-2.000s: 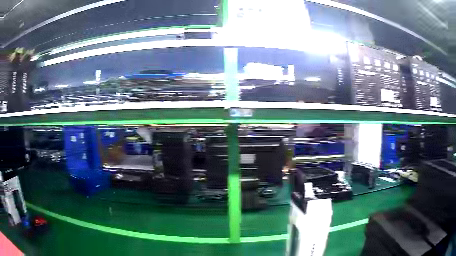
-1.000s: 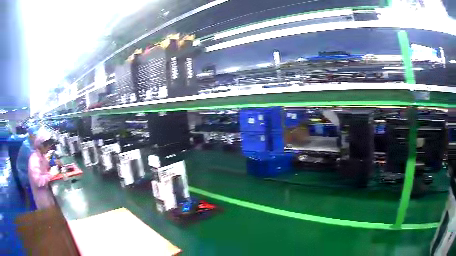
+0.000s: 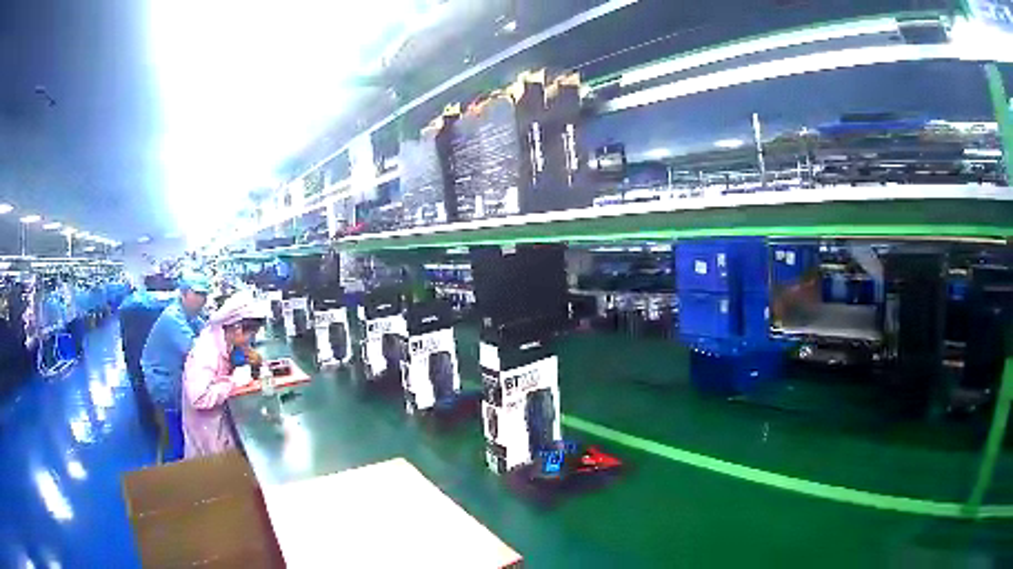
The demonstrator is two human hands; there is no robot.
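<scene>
Neither of my hands is in the picture. Nearest in front of me, a pale work mat (image 3: 383,520) with an orange-red edge lies on the bench at the lower middle. An upright white printed carton (image 3: 522,413) with a black device picture and "BT" lettering stands beyond it, its black top flap raised. A small blue-and-black piece with red (image 3: 572,459) lies flat at its foot. More printed cartons (image 3: 431,369) stand in a row along the green bench.
A brown carton (image 3: 200,513) is at the bench's near edge. A person in pink (image 3: 209,383) and one in blue (image 3: 167,353) are at the left. Black printed cartons (image 3: 484,156) stand on the overhead shelf (image 3: 689,222). Blue bins (image 3: 722,295) are on the far side.
My view has turned left. The shelf post and blue bins have shifted right; the workers, mat and carton row have come further into view.
</scene>
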